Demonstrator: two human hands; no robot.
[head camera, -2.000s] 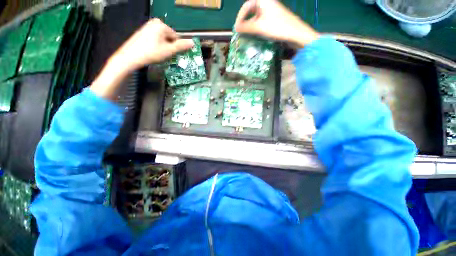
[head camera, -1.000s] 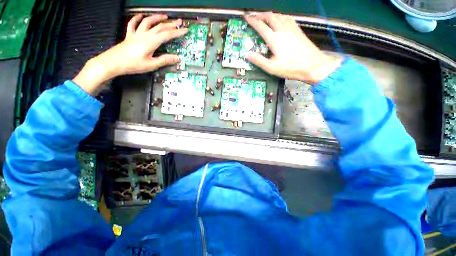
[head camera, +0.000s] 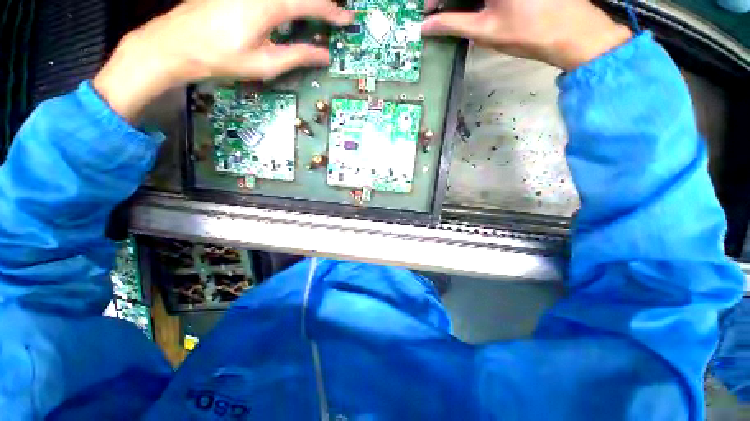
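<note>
A carrier fixture (head camera: 312, 187) with a dark frame lies on the conveyor in front of me. A green circuit board (head camera: 377, 41) is at its upper right opening, cut by the top edge. My left hand (head camera: 230, 41) has its fingertips at this board's left edge. My right hand (head camera: 526, 29) has its fingertips at its right edge. Two more boards lie in the lower openings, the lower left board (head camera: 255, 136) and the lower right board (head camera: 372, 146). Brown clips (head camera: 318, 161) stand around them. My left hand and the frame edge hide the upper left opening.
The silver conveyor rail (head camera: 354, 241) runs between the fixture and my body. The conveyor's worn pale bed (head camera: 514, 136) shows right of the fixture. Stacked fixtures (head camera: 206, 275) are below the rail at the left, beside green boards (head camera: 127, 288). A dark ribbed rack (head camera: 62, 62) is at the upper left.
The view has shifted closer to the fixture. My hands have moved from lying over both upper boards to the two sides of the upper right board.
</note>
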